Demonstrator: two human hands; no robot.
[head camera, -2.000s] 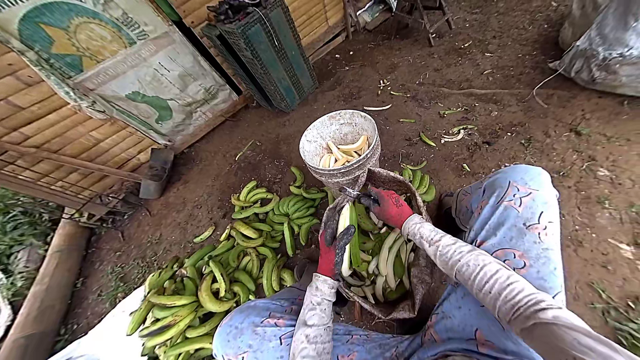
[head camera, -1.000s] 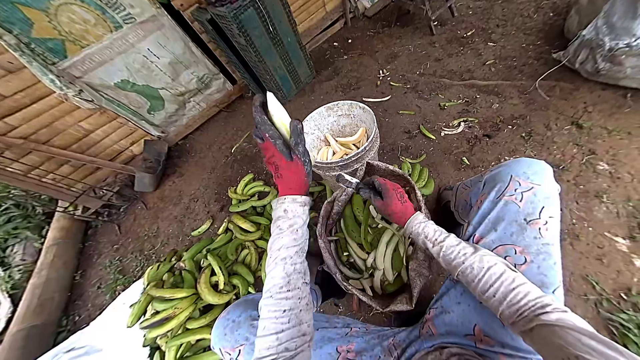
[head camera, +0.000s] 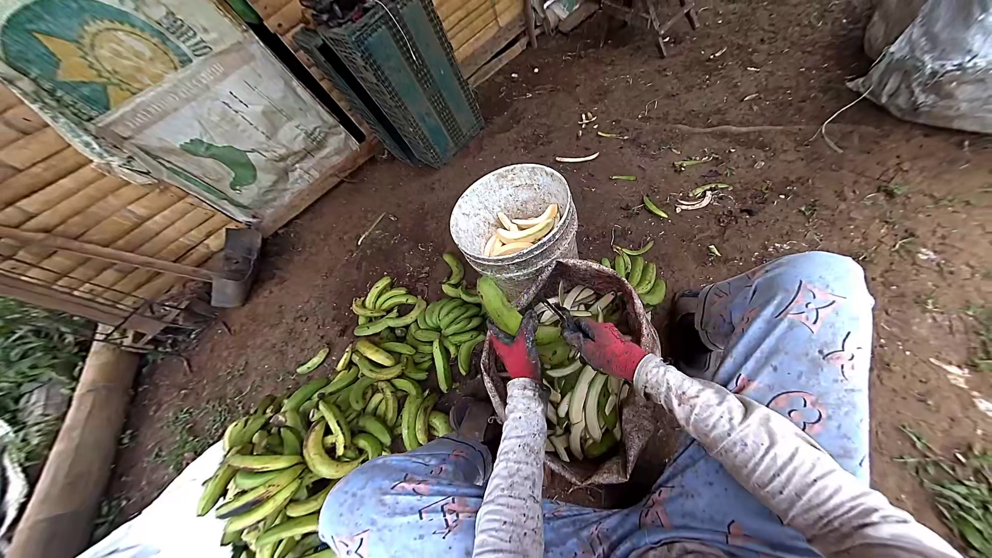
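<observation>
My left hand, in a red and black glove, grips an unpeeled green plantain that tilts up to the left over the rim of an open sack. Beside it my right hand, gloved alike, is closed on a small knife whose blade is partly hidden. Green and pale peels fill the sack between my knees. Just beyond stands a speckled white bucket holding peeled plantains. A large heap of green plantains lies to the left of the sack.
A few green plantains lie right of the bucket. Stacked green plastic crates stand by the bamboo wall, near a metal tool head. A plastic sack lies at the far right. Peel scraps dot the dirt floor.
A peeled plantain in my left hand was lifted toward the bucket's left side one second ago. That hand is now back over the sack with an unpeeled green one.
</observation>
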